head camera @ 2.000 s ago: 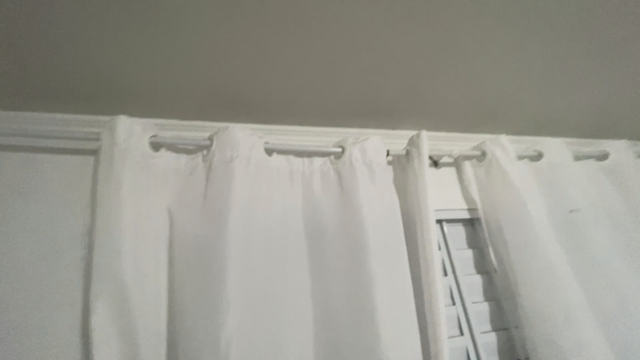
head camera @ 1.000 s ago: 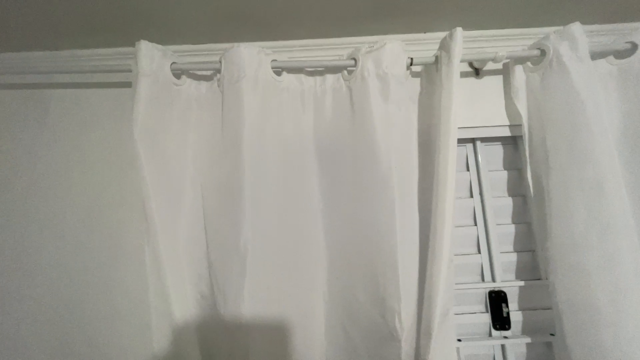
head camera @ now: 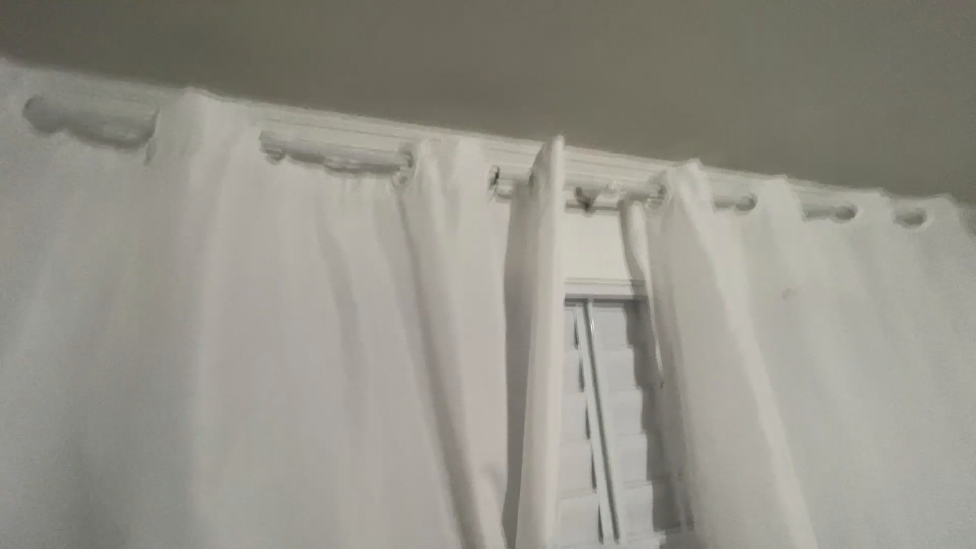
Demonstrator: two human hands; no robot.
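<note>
Neither of my hands shows in the head view. A white grommet-top curtain panel (head camera: 305,343) hangs on the left from a white curtain rod (head camera: 343,155). A second white curtain panel (head camera: 839,366) hangs from the same rod on the right. Between the two, a gap shows part of a white louvered shutter (head camera: 614,404). A small dark rod bracket (head camera: 585,198) sits on the rod above the gap. The lower parts of both panels lie outside the view.
A pale crown molding (head camera: 427,126) runs behind and above the rod, under the grey ceiling (head camera: 534,61). Some edges on the left are blurred.
The view has tilted up and shifted since a second ago. The left panel now spreads farther left along the rod, its folds flatter.
</note>
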